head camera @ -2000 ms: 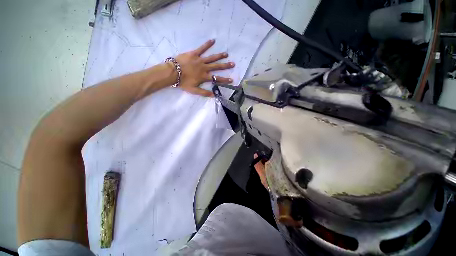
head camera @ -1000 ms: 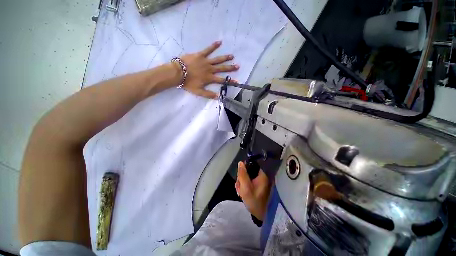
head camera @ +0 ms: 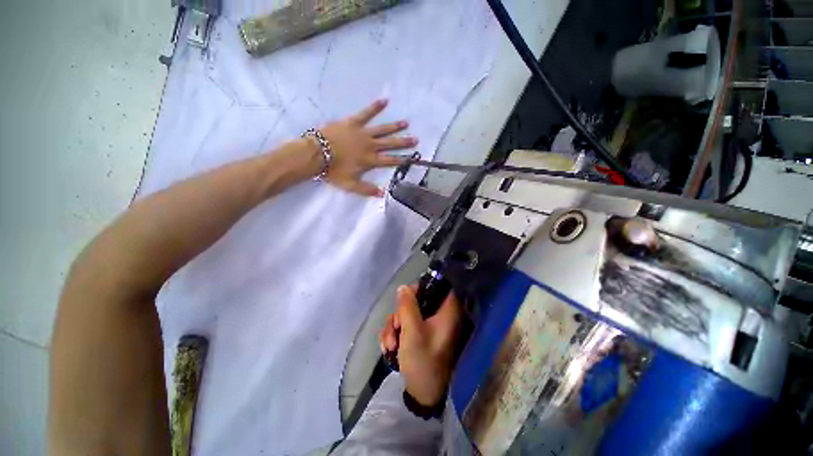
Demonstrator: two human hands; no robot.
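Observation:
The cutting machine, with a worn silver head and blue body, fills the right side. My right hand is closed around its dark handle. My left hand lies flat with fingers spread on the white marker paper, its fingertips beside the knife and presser foot at the machine's front. Thin lines show on the paper. The base plate is hidden.
A worn cloth weight lies at the top of the paper, another at lower left. A metal clamp holds the upper left edge. A black cable crosses the upper right; a white bucket stands beyond.
The machine has swung round, bringing its blue body and my right hand on the handle into view. My left hand is still spread on the paper, slightly lower in the picture.

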